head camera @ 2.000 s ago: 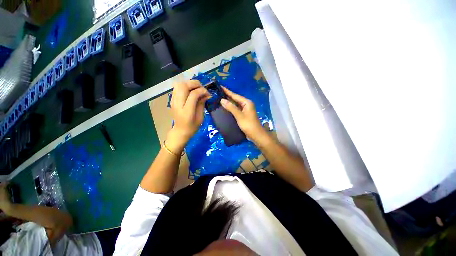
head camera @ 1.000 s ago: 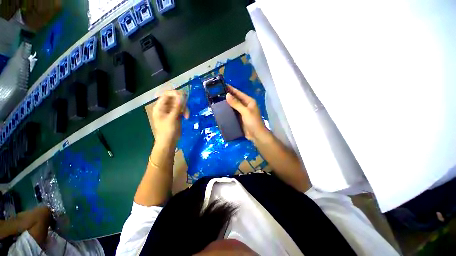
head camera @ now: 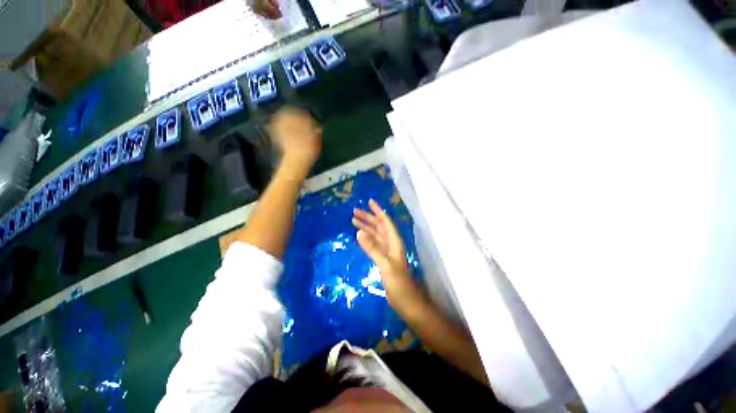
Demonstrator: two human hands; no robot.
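Observation:
My left hand (head camera: 297, 139) is blurred, over the dark green line just beyond its pale edge; I cannot tell whether it holds anything. My right hand (head camera: 381, 239) is open and empty above the shiny blue film scraps (head camera: 339, 282), fingers apart. Black device housings stand in a row on the near side of the line, the closest (head camera: 238, 168) just left of and nearer than my left hand, another (head camera: 186, 187) further left. The housing I held earlier is not in either hand that I can make out.
Small light-blue frame parts (head camera: 262, 84) are rowed beyond the housings. Large white sheets (head camera: 565, 185) fill the right. A thin dark stick (head camera: 141, 300) and a crinkled clear bag (head camera: 39, 367) lie on the green bench at left. Another person's hand (head camera: 266, 8) shows at the top.
The black housing has left my right hand, which is now open. My left hand has moved away over the line. The view has shifted, so the line sits lower in it.

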